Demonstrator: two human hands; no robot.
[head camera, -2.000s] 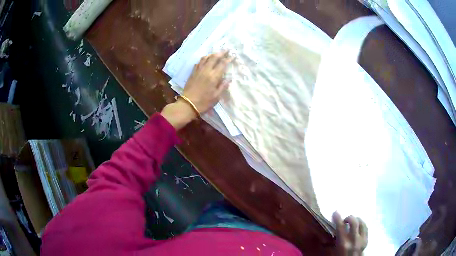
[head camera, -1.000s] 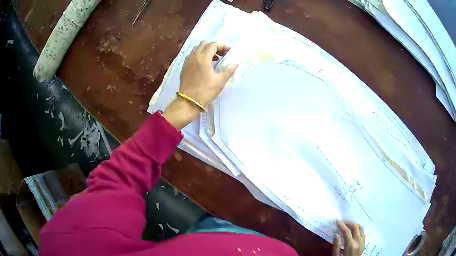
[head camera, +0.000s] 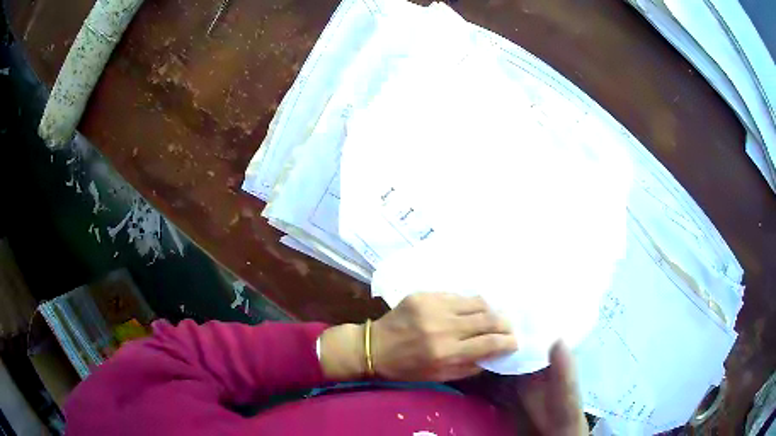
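A large white paper pattern piece (head camera: 485, 187), overexposed, with small drawn marks, is raised over the main pattern stack (head camera: 672, 341). Its near edge curves down between my hands. My left hand (head camera: 442, 336), with a gold bangle, holds this near edge, fingers over the paper. My right hand (head camera: 553, 387) is blurred at the lower edge of the picture; its thumb is against the sheet's near edge and its other fingers are hidden. Uneven sheet edges of the stack show at left and right of the raised piece.
A speckled pale roll (head camera: 85, 64) lies at the table's left edge. A thin dark tool (head camera: 219, 15) is at the top left. More white sheets (head camera: 715, 77) lie at upper right, a tape ring (head camera: 708, 404) at lower right. Bundled papers (head camera: 89, 315) stand below left; scraps litter the floor.
My left hand has moved from the stack's far left part down to the near edge, close to my right hand. The white sheet that lay flat is now raised and curved.
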